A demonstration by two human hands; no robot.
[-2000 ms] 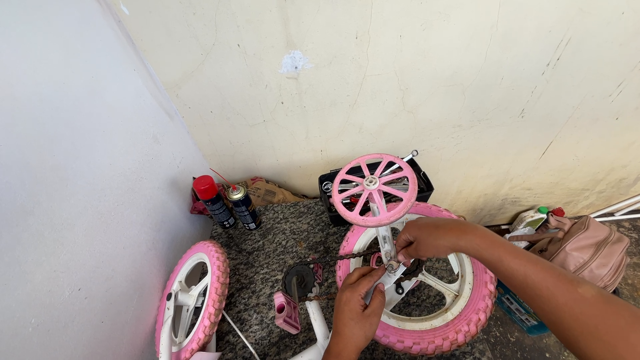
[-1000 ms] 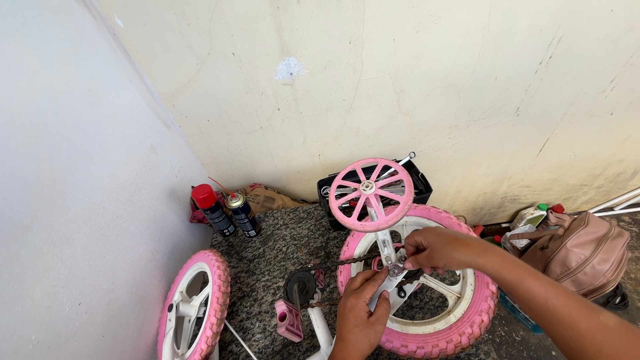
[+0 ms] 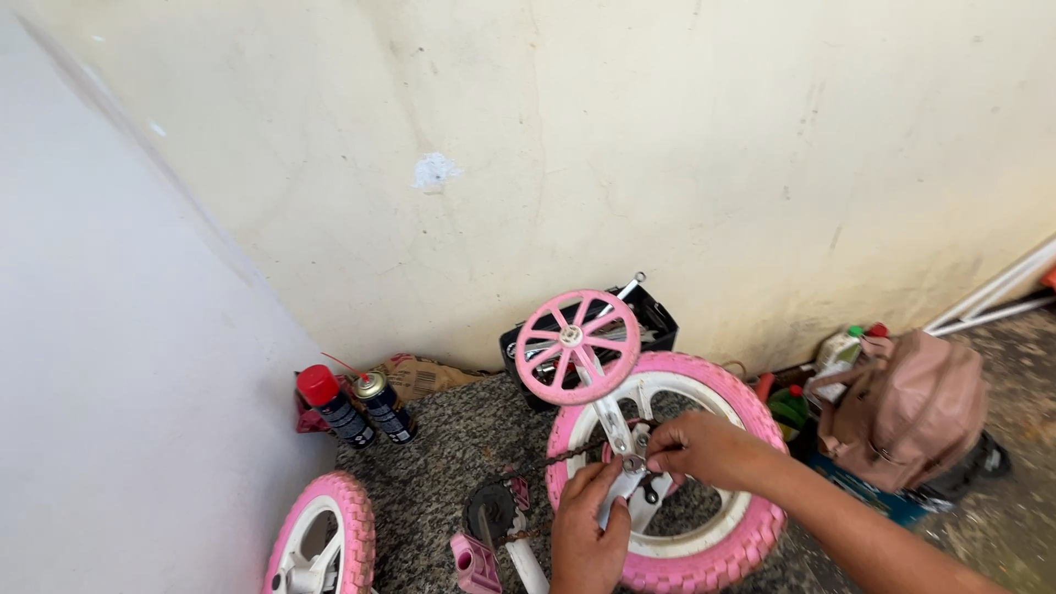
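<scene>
A child's bicycle lies over a granite top, its near pink-tyred wheel (image 3: 763, 511) under both hands. My left hand (image 3: 587, 524) grips a white metal piece of the frame or bracket (image 3: 612, 491) beside the wheel hub. The fingertips of my right hand (image 3: 701, 450) pinch at the axle beside a metal washer or nut (image 3: 634, 464); what they hold is hidden. A pink training wheel (image 3: 577, 346) stands out on its white metal arm (image 3: 609, 417) above the hub. The rusty bicycle chain (image 3: 569, 455) runs left towards the black chainring (image 3: 490, 511), near a pink pedal (image 3: 476, 563).
A black toolbox (image 3: 670, 318) with wrenches stands behind the training wheel. Two spray cans (image 3: 334, 408) (image 3: 386, 408) are near the left wall. The other pink-tyred wheel (image 3: 356, 520) is at lower left. At right are a pink backpack (image 3: 916, 412), bottles (image 3: 789, 406) and white metal bars (image 3: 990, 304).
Both hands remain at the wheel hub, with small shifts of the fingers. Nothing has plainly been taken up or let go.
</scene>
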